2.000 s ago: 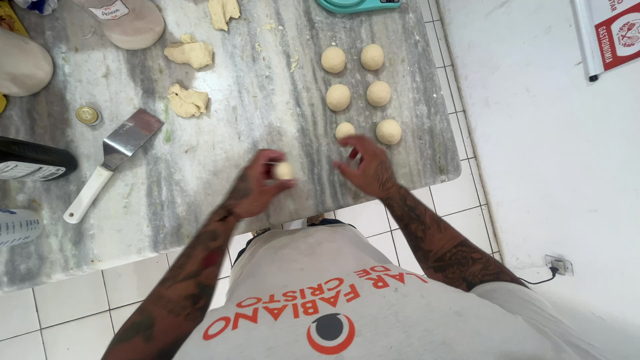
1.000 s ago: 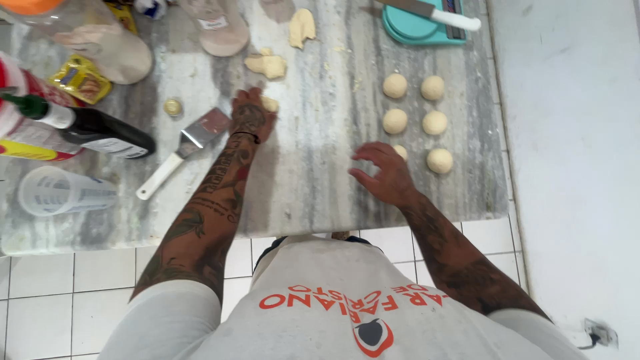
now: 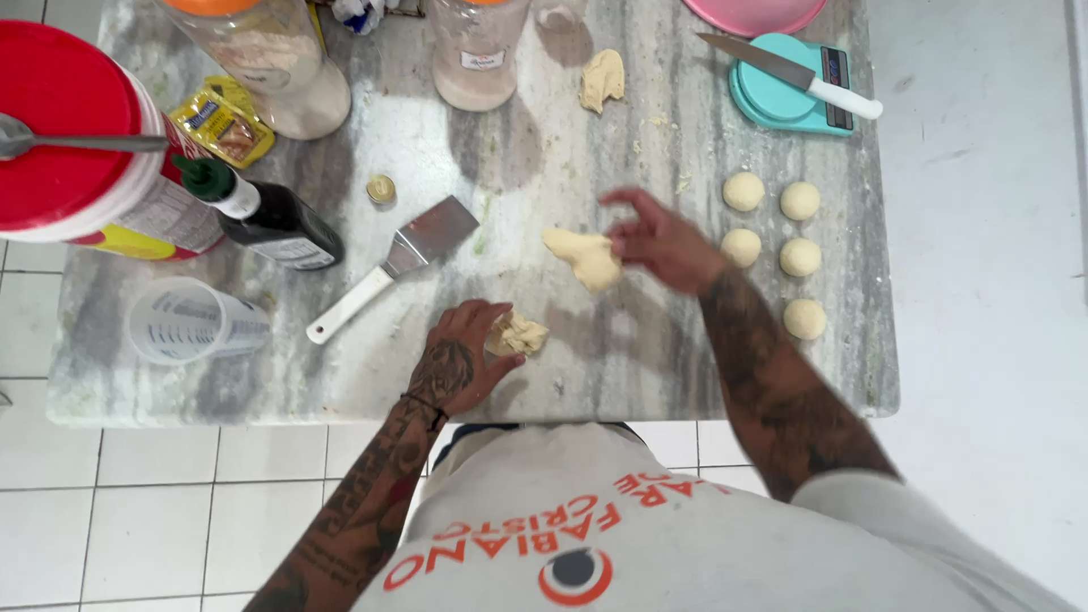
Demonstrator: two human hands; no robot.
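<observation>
My left hand point(image 3: 466, 353) curves around a crumpled piece of dough point(image 3: 517, 334) on the marble tabletop, near the front edge. Between thumb and fingers my right hand point(image 3: 659, 242) grips the edge of a flat, irregular dough piece point(image 3: 585, 257); its forefinger sticks out. Right of that hand lie several round dough balls point(image 3: 800, 257) in two columns, and the forearm may hide part of the nearer column. Another rough dough piece point(image 3: 603, 82) rests farther back. Left of the hands lies a metal scraper with a white handle point(image 3: 350, 303).
A teal scale point(image 3: 778, 89) carries a white-handled knife point(image 3: 790, 72) at back right, beside a pink bowl point(image 3: 756, 10). On the left stand a red-lidded bucket point(image 3: 68, 127), a dark bottle point(image 3: 276, 223), a measuring cup point(image 3: 195, 321) and powder-filled jars point(image 3: 474, 59).
My right hand has moved left from beside the dough balls to the flat dough piece and taken hold of it. My left hand has come back toward the front edge with dough. The view has shifted.
</observation>
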